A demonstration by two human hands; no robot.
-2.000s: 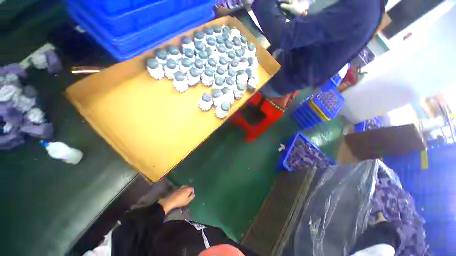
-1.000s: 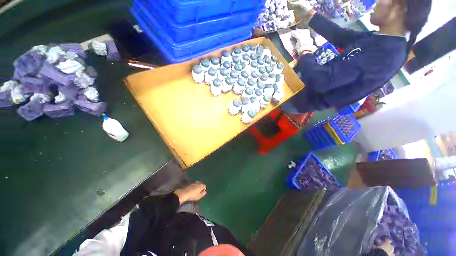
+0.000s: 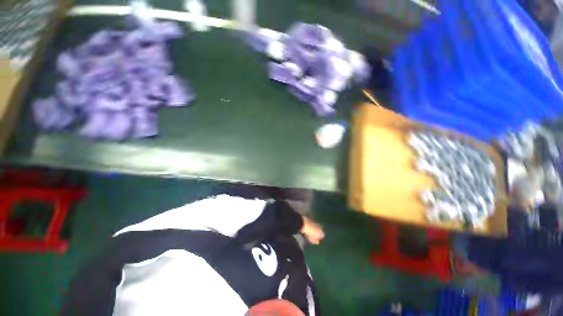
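My left hand (image 3: 313, 231) is small and blurred at the end of a black sleeve, just below the bench edge; I cannot tell whether it holds anything. My right hand is out of the picture. A loose pile of purple moulded parts (image 3: 117, 83) lies on the left of the dark green bench (image 3: 228, 123). A heap of purple pieces with white lumps (image 3: 318, 65) lies further right. The white glue bottle (image 3: 330, 134) lies below that heap. A shallow cardboard tray (image 3: 383, 173) at the right holds many white-and-grey pieces (image 3: 460, 176) in its right part.
Blue crates (image 3: 469, 74) are stacked behind the tray. Red stools stand below the bench at left (image 3: 34, 213) and right (image 3: 417, 250). Another person's dark sleeve (image 3: 518, 253) is at the right. Part of another cardboard tray (image 3: 9, 92) shows at the far left.
The view has swung left, so the tray, bottle and crates sit further right and the purple pile has appeared. My right hand, earlier at the lined carton, has left the picture with the carton.
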